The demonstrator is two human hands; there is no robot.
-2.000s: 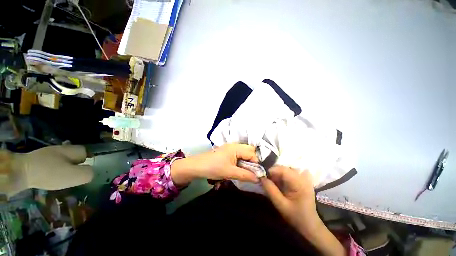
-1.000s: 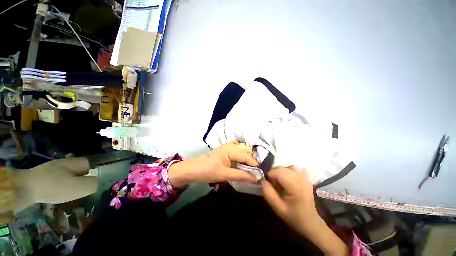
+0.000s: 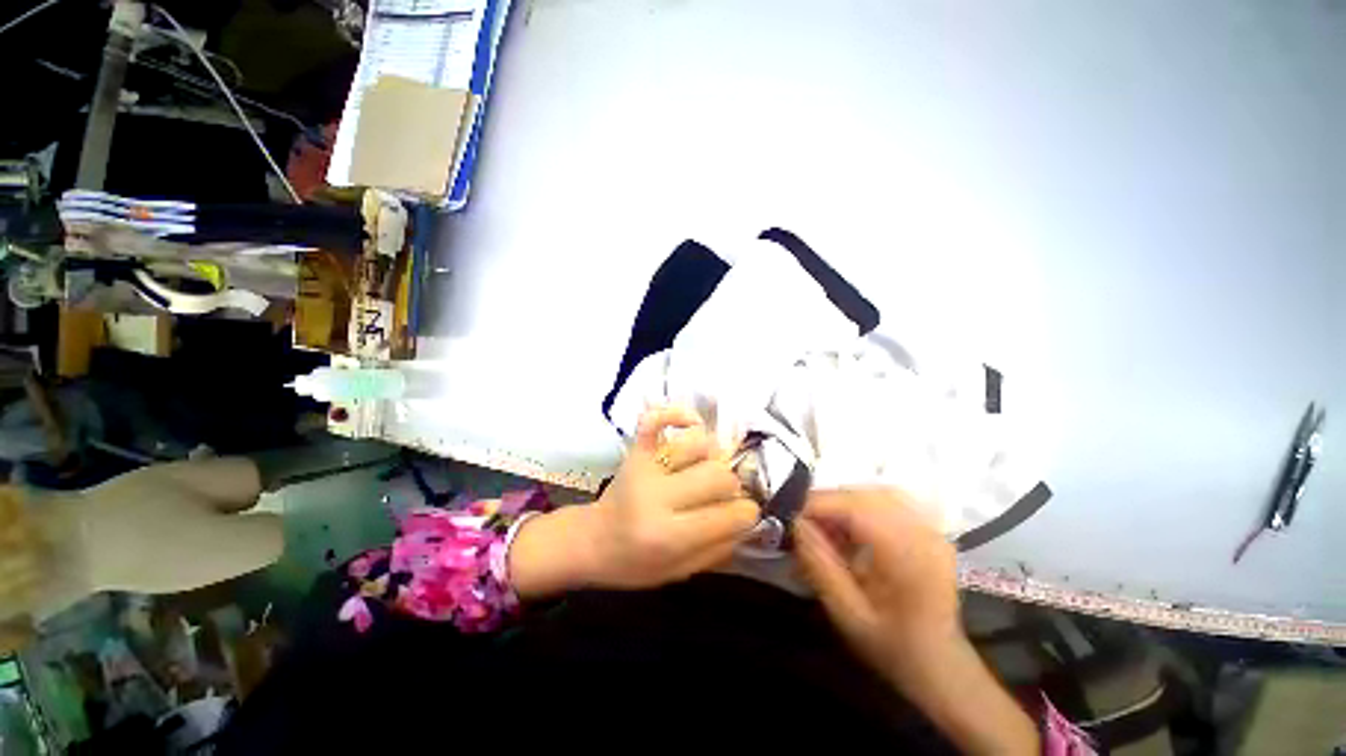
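Note:
The white lining (image 3: pixel 901 421) lies bunched on the white table near its front edge. Black strips (image 3: pixel 821 281) border it at the top, and a wider black part of the garment (image 3: pixel 667 313) shows at its left. My left hand (image 3: pixel 672 502) grips the bunched cloth with curled fingers. My right hand (image 3: pixel 883 569) pinches a small dark piece (image 3: pixel 787 495) of the cloth beside the left fingertips. The fingertips partly hide what is held between them.
Dark thread snips (image 3: pixel 1295 480) lie on the table (image 3: pixel 1151 222) at the right. A clipboard with paperwork (image 3: pixel 418 104) is at the far left, with a pale bottle (image 3: pixel 354 386) at the left edge. A tape measure (image 3: pixel 1122 598) runs along the near edge. A beige dress form (image 3: pixel 155 539) stands left.
My left hand has curled its fingers and shifted its hold on the cloth. My right hand has moved slightly right. The garment stays nearly in place.

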